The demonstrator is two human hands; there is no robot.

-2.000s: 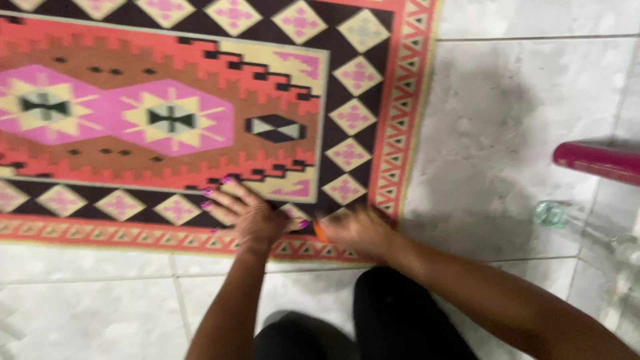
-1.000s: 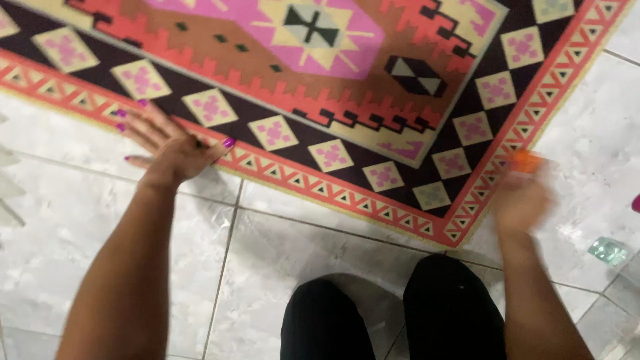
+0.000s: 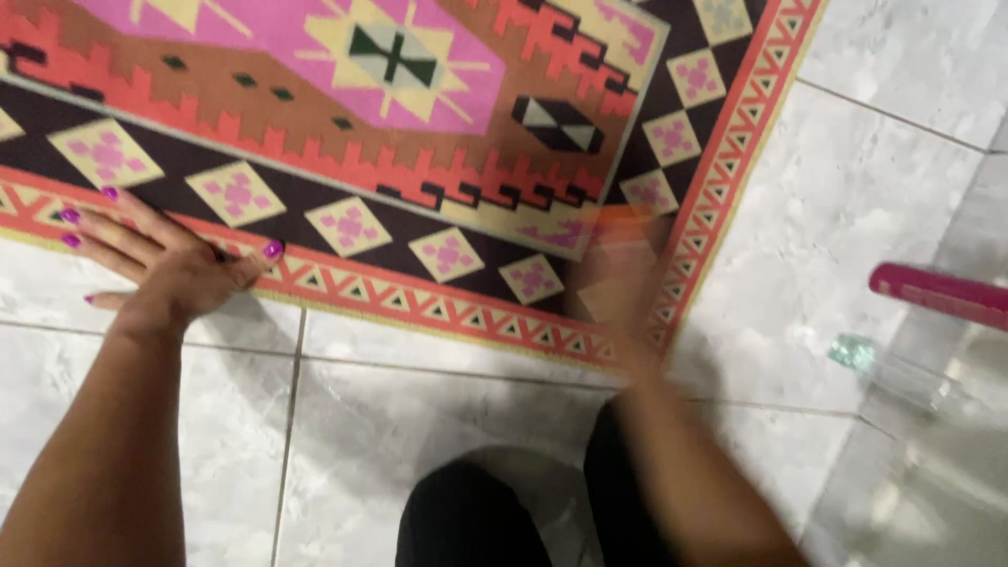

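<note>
A patterned rug (image 3: 315,157) in pink, brown, red and black lies on the floor, its near right corner in front of my knees. My left hand (image 3: 177,268) rests with spread fingers on the rug's near border, partly over the tiles, and holds nothing. Over the near right corner, my right hand (image 3: 618,268) is blurred by motion. An orange object (image 3: 622,216) shows at its fingers; its kind is too blurred to tell, and most of it is hidden in the hand.
Grey-white floor tiles (image 3: 441,370) surround the rug. A magenta bar-shaped object (image 3: 945,295) reaches in from the right edge. Below it is a pale green translucent object (image 3: 852,353), beside a clear, glossy surface. My knees (image 3: 472,512) in black are at the bottom.
My left hand was close beside the right two seconds ago and now lies far to its left along the border. Since one second ago, the right hand has moved from the side border inward over the corner.
</note>
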